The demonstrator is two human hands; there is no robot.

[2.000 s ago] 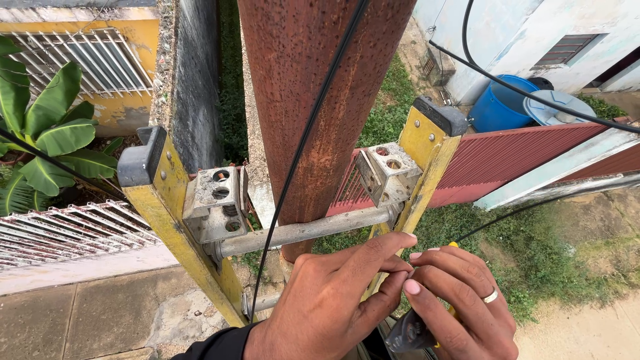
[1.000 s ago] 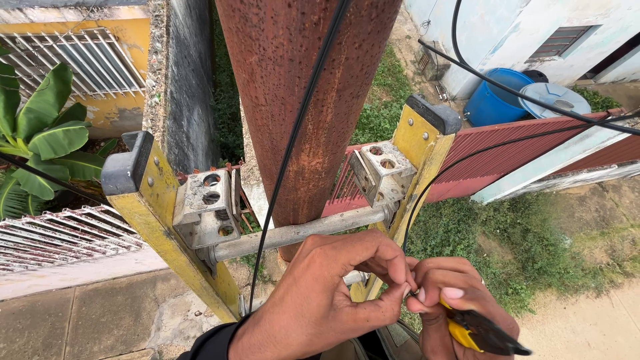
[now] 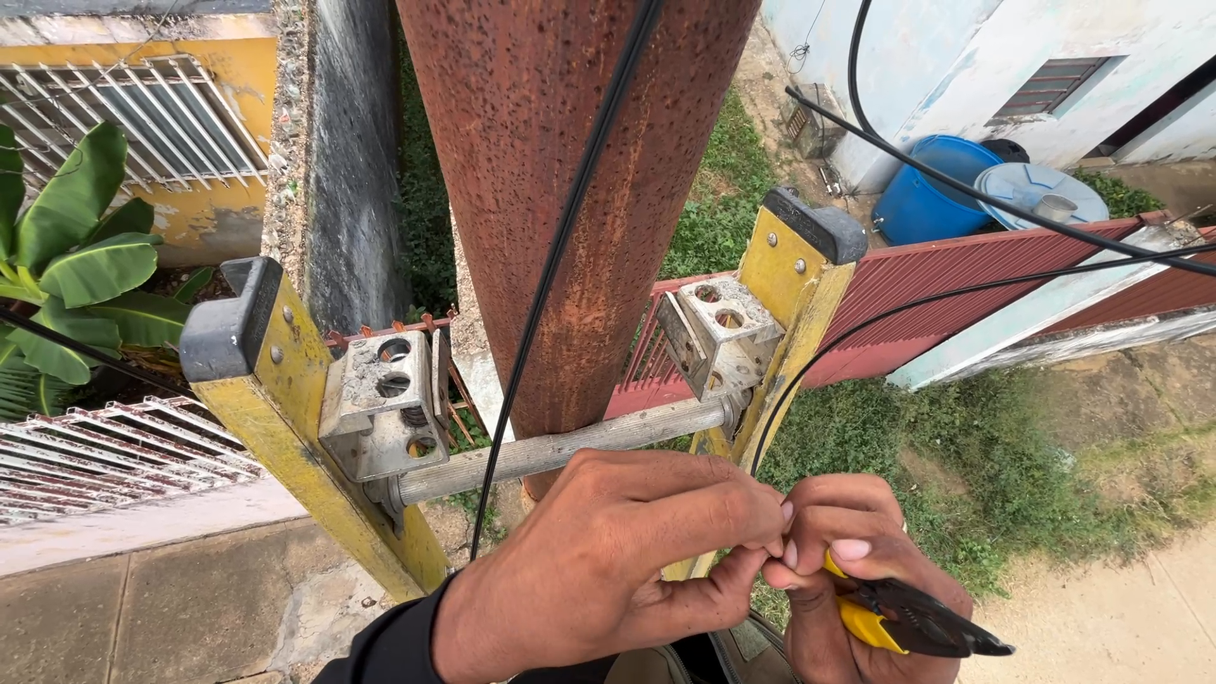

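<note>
My left hand (image 3: pixel 617 560) has its thumb and fingertips pinched together and touching those of my right hand (image 3: pixel 855 570); whatever small piece lies between the fingertips is hidden. In my right palm, held by the curled fingers, is a hand tool with yellow-and-black parts (image 3: pixel 893 617), its dark end pointing right. Just beyond the hands stands the top of a yellow ladder (image 3: pixel 285 408) with black end caps, metal brackets (image 3: pixel 389 399) and a metal rung (image 3: pixel 560 451). A thin black cable (image 3: pixel 560 237) hangs down behind my left hand, and another black cable (image 3: pixel 855 328) curves down toward my hands.
A rusty metal pole (image 3: pixel 579 190) rises between the ladder rails. Thicker black cables (image 3: pixel 950 180) cross at the upper right. Far below are a red fence (image 3: pixel 950 294), blue barrels (image 3: pixel 936 190), a white railing (image 3: pixel 114 456), a concrete wall (image 3: pixel 351 142) and a banana plant (image 3: pixel 85 237).
The hand tool in my right hand is tilted somewhat differently than a second ago. Both hands have stayed together at their fingertips.
</note>
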